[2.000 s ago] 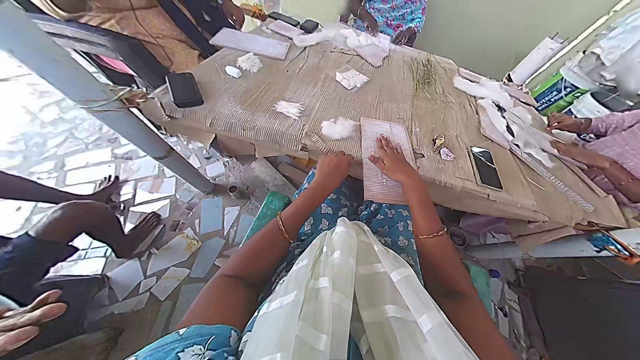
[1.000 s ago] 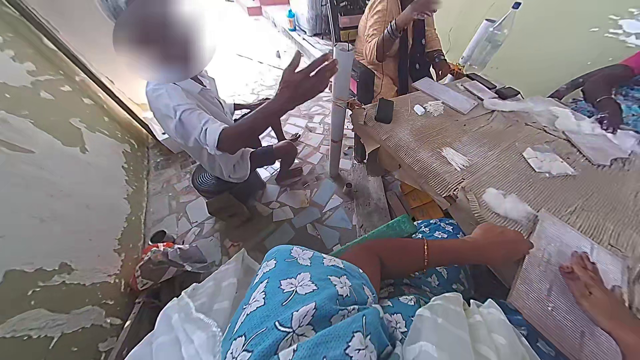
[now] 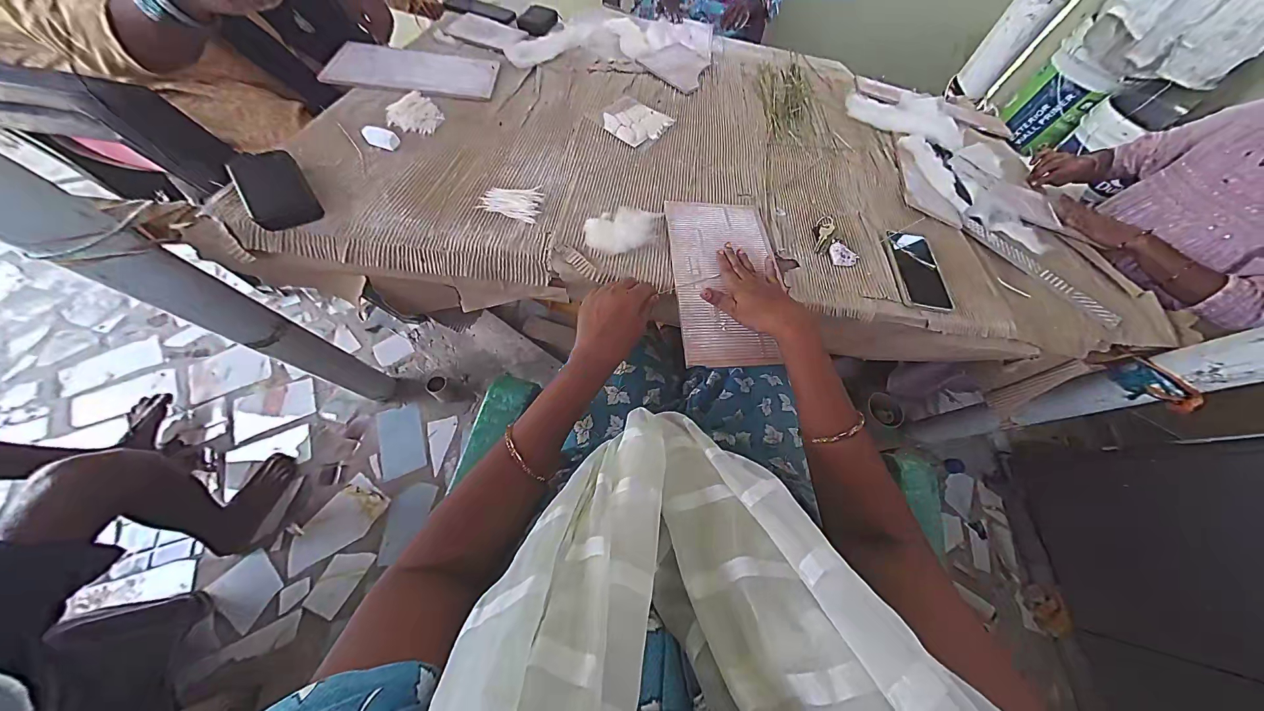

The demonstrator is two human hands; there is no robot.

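Note:
My right hand (image 3: 752, 294) lies palm down, fingers spread, on a pale ridged board (image 3: 706, 232) that juts over the near edge of the table. Close to the board's left side, my left hand (image 3: 614, 318) rests at the table edge with its fingers curled; whether anything is under them cannot be told. A tuft of white cotton (image 3: 622, 230) is just beyond that hand. Farther left lies a small pile of thin white cotton wicks (image 3: 513, 203). Keys (image 3: 825, 233) and a small patterned item (image 3: 842, 255) lie right of the board.
Corrugated cardboard (image 3: 415, 207) covers the table. On it are a smartphone (image 3: 920, 270), a black case (image 3: 275, 190), a packet of white pieces (image 3: 637, 123) and dry stems (image 3: 787, 99). A co-worker's hands (image 3: 1091, 219) are at right. A metal post (image 3: 197, 286) stands left; another person's legs (image 3: 128, 484) are beside it.
The view swung left to a seated person with a raised hand, then back to the table. My hands remain at the board and table edge.

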